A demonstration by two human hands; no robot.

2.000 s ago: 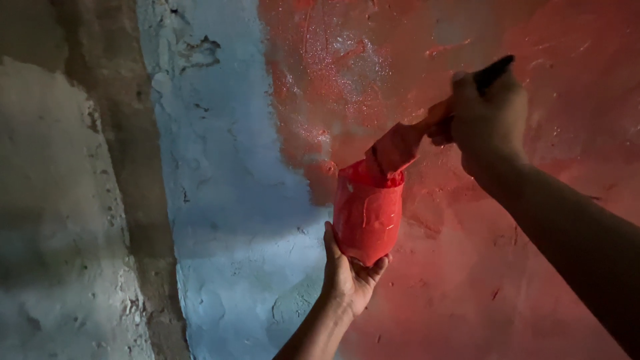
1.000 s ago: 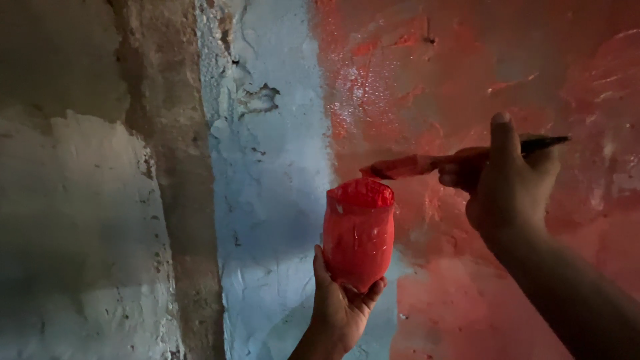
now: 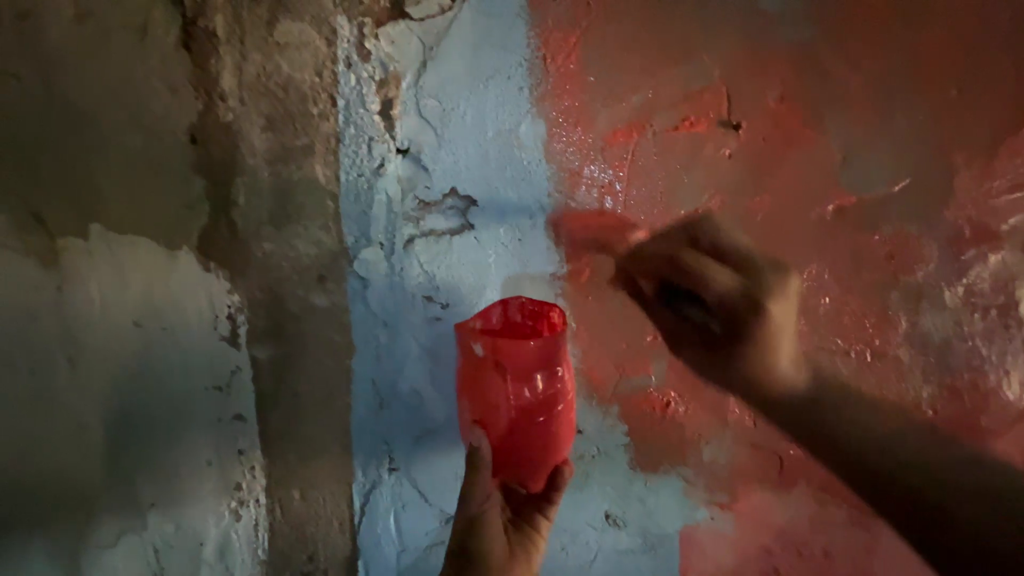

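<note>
My left hand [image 3: 508, 512] holds a red-coated plastic container [image 3: 516, 392] upright from below, its cut, uneven rim open at the top and red paint on its inner wall. Above and to the right, my right hand [image 3: 712, 296] grips a paintbrush [image 3: 596, 230], blurred by motion. Its red bristles point left, at the border between red paint [image 3: 680, 176] and the light blue wall [image 3: 488, 160]. Whether the bristles press on the wall is hard to tell. Most of the brush handle is hidden in the hand.
A brown, rough strip of bare plaster [image 3: 296, 320] runs down left of the blue part. Farther left the wall is greyish and patchy [image 3: 136, 384]. The blue surface has a chipped hollow [image 3: 448, 214], and a small dark hole or nail [image 3: 732, 126] marks the red area.
The brush has left the container's mouth and is now above it, at the edge of the red paint. My right hand has turned over, knuckles up. The view has shifted left.
</note>
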